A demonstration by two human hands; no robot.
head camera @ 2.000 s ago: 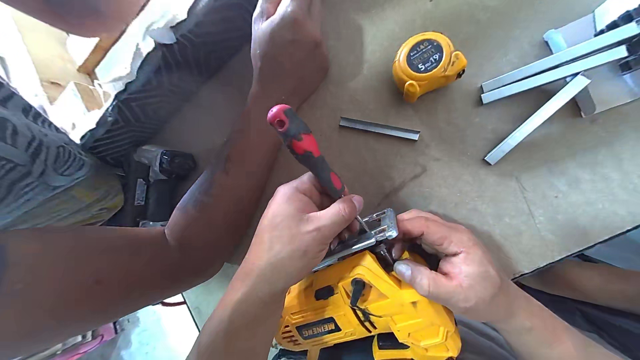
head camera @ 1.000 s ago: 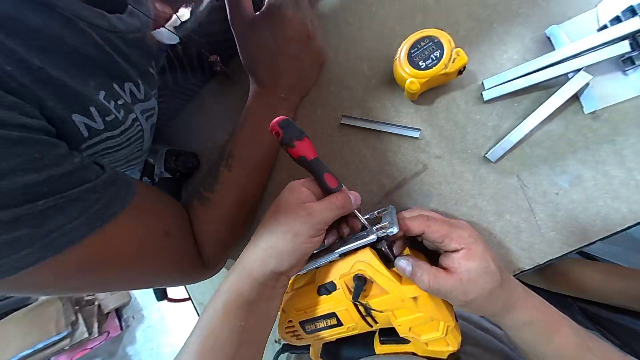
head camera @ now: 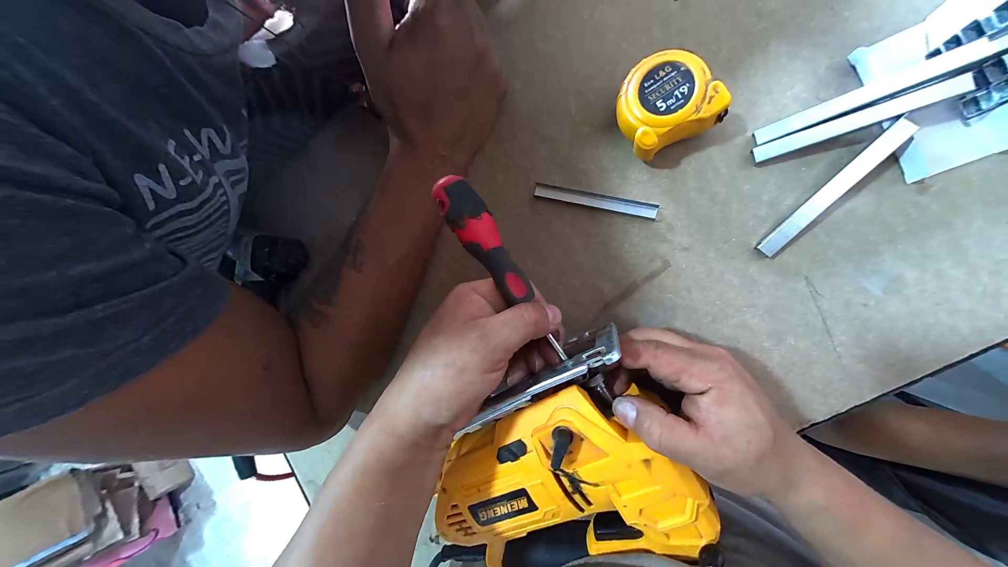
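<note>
A yellow jigsaw (head camera: 583, 472) lies on its side near the table's front edge, its metal base plate (head camera: 543, 379) facing up and away. My left hand (head camera: 480, 346) is closed around the lower handle and shaft of a red and black screwdriver (head camera: 479, 232), whose shaft reaches the base plate. The tip is hidden in the plate's opening. With thumb and fingers, my right hand (head camera: 693, 402) grips the jigsaw's front end by the blade holder (head camera: 602, 387). Whether a blade is there cannot be told.
A yellow tape measure (head camera: 668, 102) and a short metal channel piece (head camera: 596, 201) lie beyond my hands. Longer metal strips (head camera: 836, 187) are at the right. A co-worker's forearm (head camera: 378, 268) rests on the table (head camera: 890, 299) at the left. Another person's arm (head camera: 913, 437) shows at the right edge.
The co-worker at the left has leaned in since two seconds ago, so the dark shirt now fills the upper left. My hands and the jigsaw have hardly moved.
</note>
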